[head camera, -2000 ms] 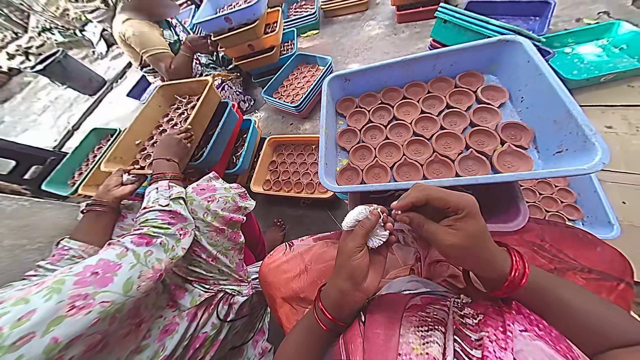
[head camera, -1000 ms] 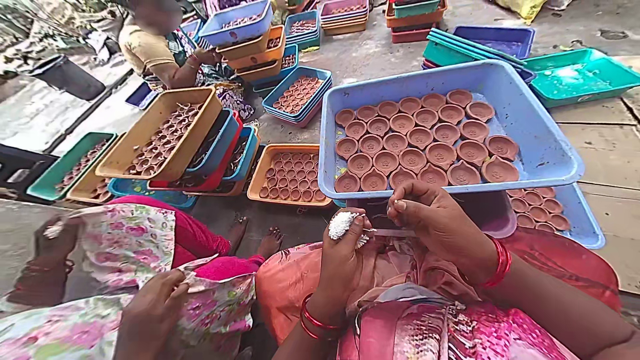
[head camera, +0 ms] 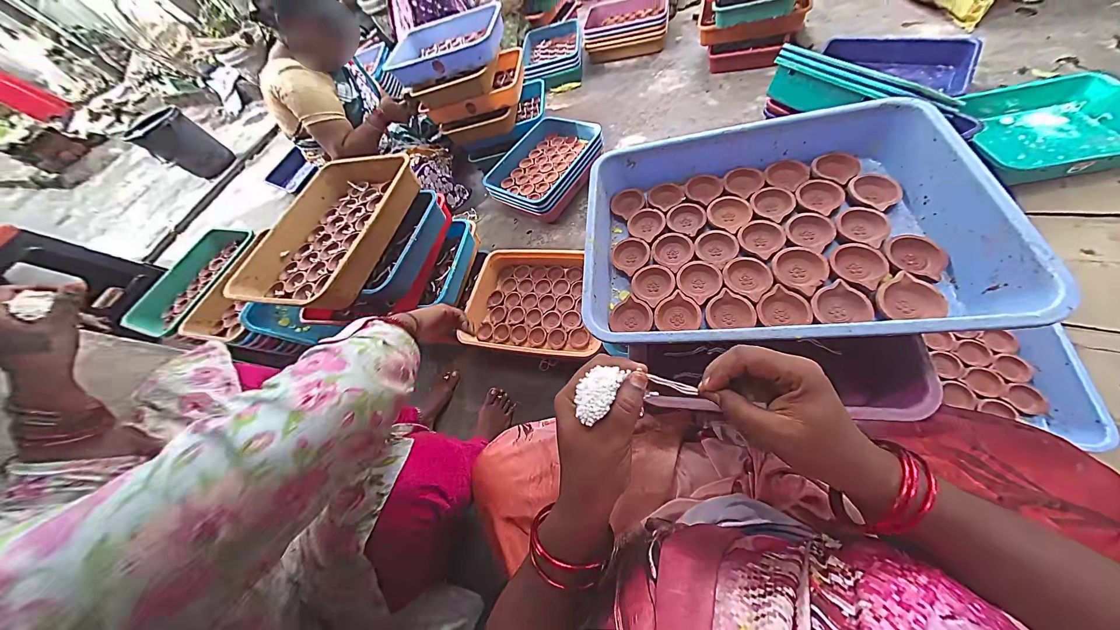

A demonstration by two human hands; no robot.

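Observation:
My left hand holds a bundle of white cotton wicks, their ends facing outward. White strands run from it to my right hand, whose thumb and forefinger pinch them. Just beyond both hands is a blue plastic tray with rows of small clay lamps in it. The lamps show stamped marks inside and no wicks. Below it, a purple tray is partly hidden by my right hand.
A co-worker's hand reaches to an orange tray of lamps. Stacked trays stand at the left; another person sits behind. Green trays lie at the right, and a blue tray holds lamps below.
My hands have moved slightly apart, with strands now stretched between them. The co-worker's hand, over their lap one second ago, is now at the orange tray.

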